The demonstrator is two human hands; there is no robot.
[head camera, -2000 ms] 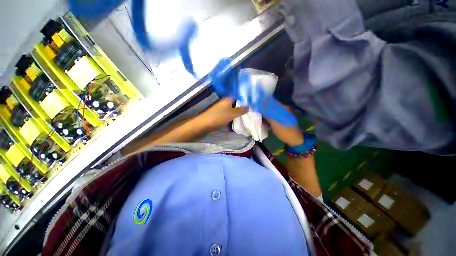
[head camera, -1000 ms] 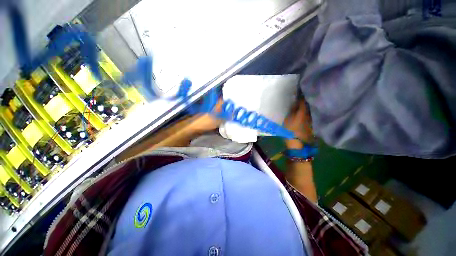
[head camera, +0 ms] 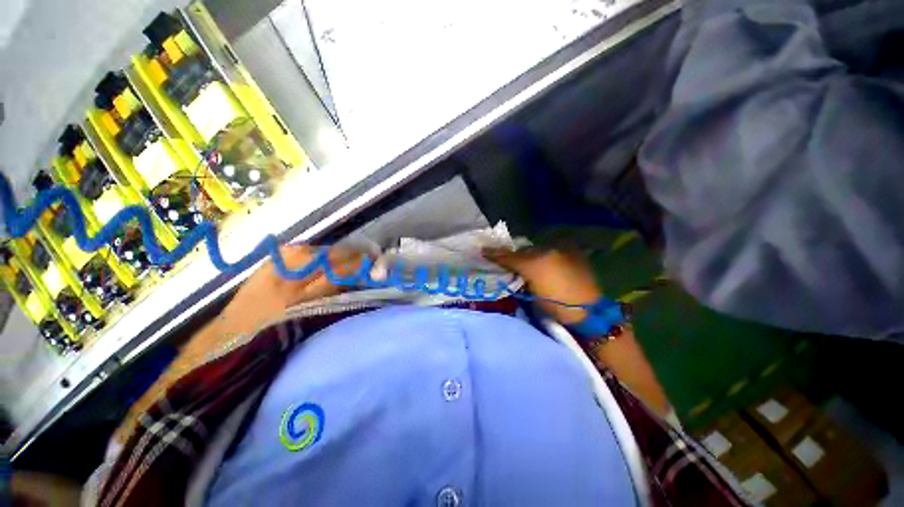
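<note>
A white wipe (head camera: 456, 245), bunched and wrinkled, is stretched between my two hands, low against the front of my shirt. My left hand (head camera: 317, 269) holds its left end; the fingers are partly hidden by the cord. My right hand (head camera: 557, 275) holds its right end. A blue strap (head camera: 601, 319) is on my right wrist above a dark beaded bracelet. The blue coiled cord (head camera: 332, 265) runs from near this wrist, in front of the wipe and my left hand, across the boards to the left edge.
Yellow-edged circuit boards (head camera: 149, 158) stand in a row on the bench at the left. The bench's metal edge (head camera: 436, 149) runs diagonally above my hands. A person in a grey sleeve (head camera: 783, 178) is at the right. Cartons (head camera: 783, 446) stand on the green floor at lower right.
The wipe was spread flat and is now bunched and lower, nearer my shirt. My hands have moved apart, the left one leftward. The coiled cord now lies lower across the view, and the view has shifted.
</note>
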